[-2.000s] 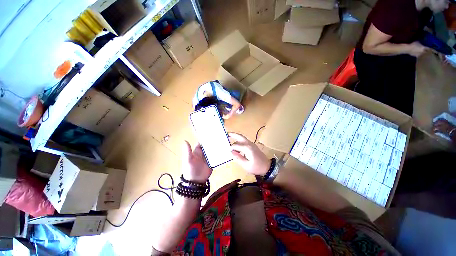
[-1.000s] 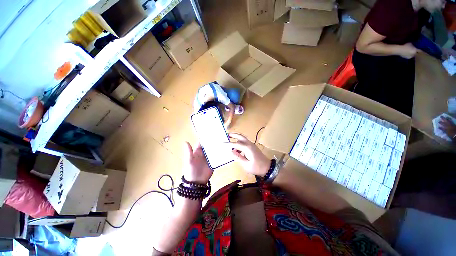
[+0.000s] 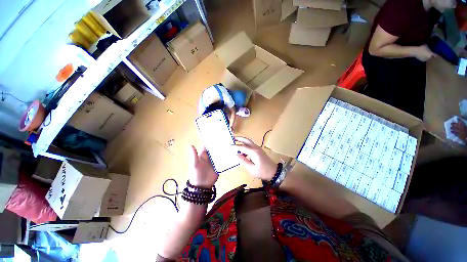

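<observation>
A smartphone (image 3: 217,142) with a bright white screen is held in front of me, tilted slightly to the left. My left hand (image 3: 203,166) supports it from its lower left side, with a beaded bracelet on the wrist. My right hand (image 3: 253,157) is at its lower right edge, fingers bent over the screen's edge. The screen content is washed out. Both hands are bare.
An open carton (image 3: 292,179) full of white boxes (image 3: 358,153) stands at right. An empty open carton (image 3: 261,71), a crouching small person (image 3: 217,97) and a black cord (image 3: 148,198) are on the floor. A person in dark red (image 3: 394,41) holds a blue tool (image 3: 443,49). A shelf bench (image 3: 97,69) is left.
The phone and my hands have barely moved. The person in dark red has shifted the arm and the blue tool. The small person's hand and head have moved slightly behind the phone.
</observation>
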